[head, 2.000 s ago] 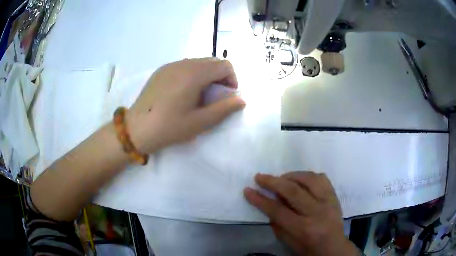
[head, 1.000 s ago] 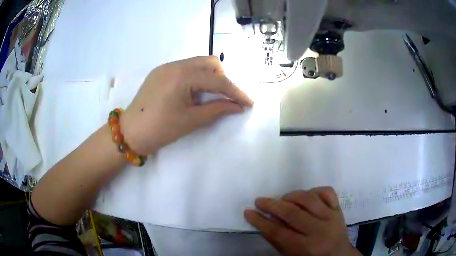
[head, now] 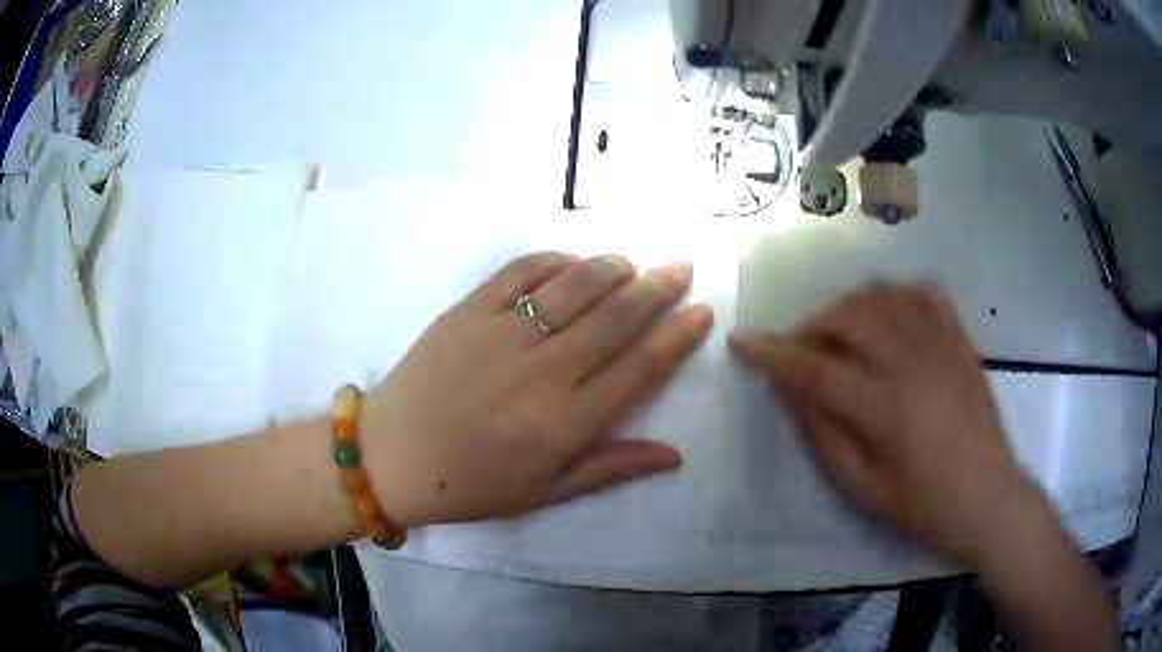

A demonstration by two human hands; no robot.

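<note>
A white fabric panel (head: 637, 497) lies flat on the white table in front of the sewing machine; most of its edges are hard to tell from the tabletop. My left hand (head: 561, 382) lies palm down on it, fingers spread and pointing toward the needle area. My right hand (head: 879, 408) is blurred, at the right edge of the panel, thumb and fingertips close together near its upper right part. Whether it pinches the cloth cannot be told. The presser foot and needle area (head: 752, 147) is brightly lit just above my hands, with no hand on it.
The machine head (head: 879, 64) overhangs the top right. A small tan knob (head: 888, 191) hangs beside the needle area. Dark snips (head: 1083, 210) lie at the far right. A crumpled white piece (head: 57, 280) lies at the left, near another flat white panel (head: 210, 280).
My left hand has gone from bent fingers with the thumb near them to lying flat, lower on the cloth. My right hand has moved up and right from the front edge to the panel's right edge.
</note>
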